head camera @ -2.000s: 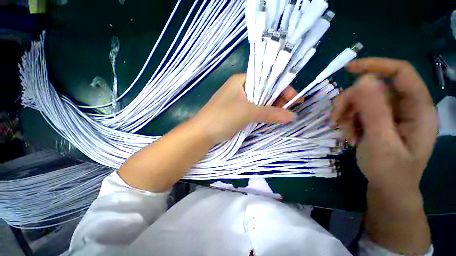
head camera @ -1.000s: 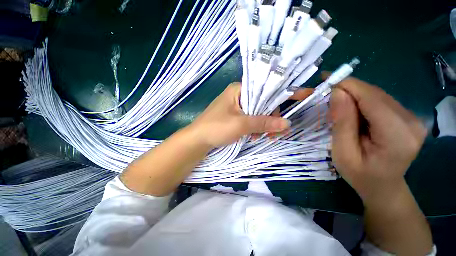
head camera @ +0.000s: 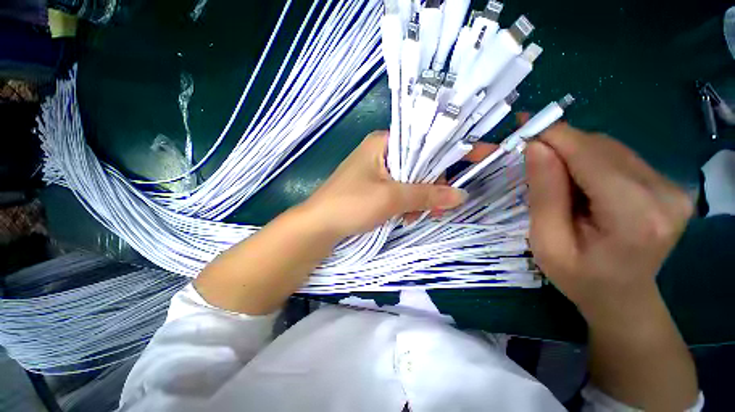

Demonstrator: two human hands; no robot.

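My left hand [head camera: 379,189] is closed around a bunch of white charging cables [head camera: 443,96], their plug ends fanned upward with silver metal tips. One plug [head camera: 538,121] leans out to the right, apart from the rest. My right hand [head camera: 604,201] is at this plug, with thumb and fingers pinched at its lower end by the cable; the exact contact is partly hidden by the fingers. A large cable bundle [head camera: 153,233] curves across the table under my left forearm, its plug ends partly behind my right hand.
More white cables [head camera: 282,105] run to the far side of the dark green table [head camera: 629,48]. A clear plastic scrap [head camera: 184,121] lies beside them. Small metallic tools [head camera: 709,113] and a white scrap [head camera: 720,183] lie at right. Other cables [head camera: 89,314] hang at lower left.
My right hand has moved left and closed from a loose, blurred pose onto the separate plug. That plug now sits slightly lower. The held bunch has shifted slightly.
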